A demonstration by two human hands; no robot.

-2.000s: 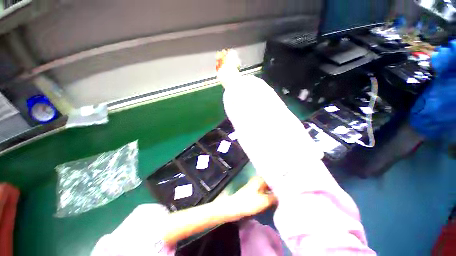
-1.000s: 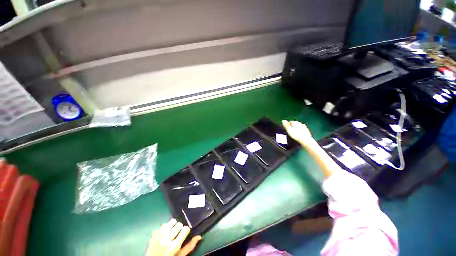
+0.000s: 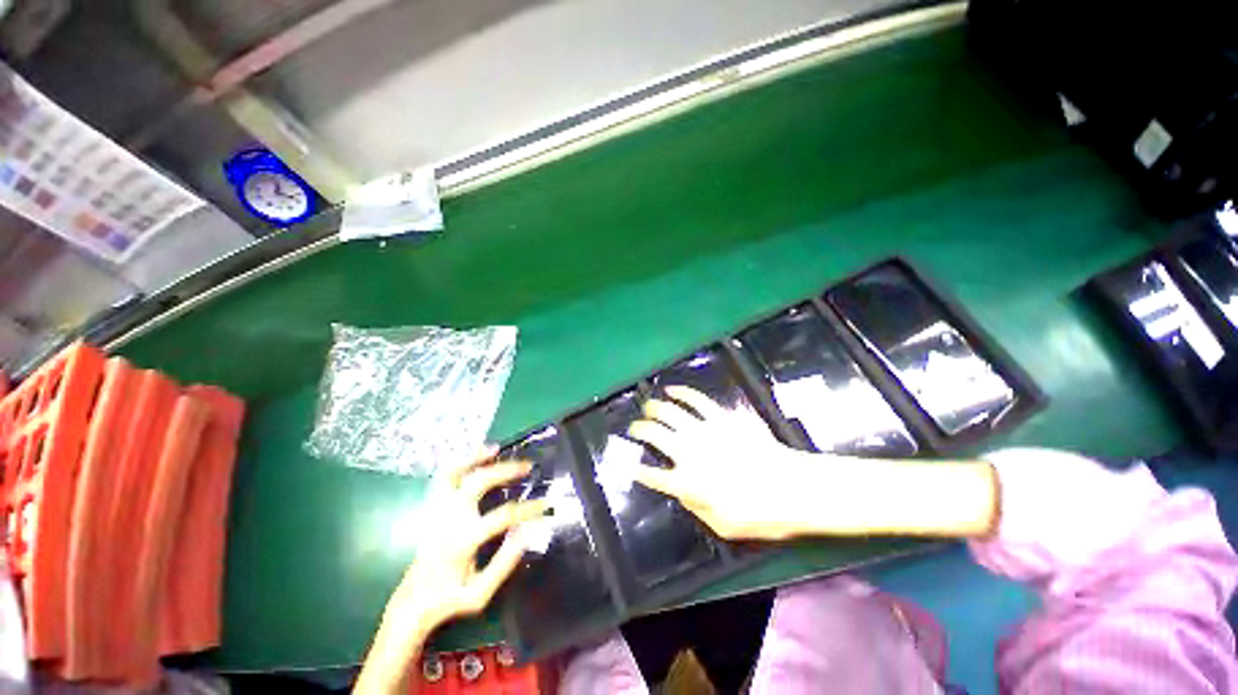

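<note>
A long black component tray (image 3: 607, 512) lies slanted on the green bench in front of me, with glossy black display modules (image 3: 927, 352) in its compartments. My left hand (image 3: 475, 538) is at the tray's left end, fingers spread over the first compartment. My right hand (image 3: 720, 466) reaches across the front edge with its fingers over the second and third compartments. Both hands have their fingers apart; whether the fingertips touch a module is hard to tell. Parts of the modules under the hands are hidden.
A crinkled clear plastic bag (image 3: 411, 395) lies behind the tray. Orange-red foam trays (image 3: 129, 509) stand at the left. A small bag (image 3: 392, 205) and a blue clock (image 3: 272, 192) are by the back ledge. Another black tray (image 3: 1178, 333) and black equipment (image 3: 1107, 102) are at the right.
The view has swung left. My right hand has left the tray's far right end and is over its middle-left part. The white labels seen on the modules earlier no longer show.
</note>
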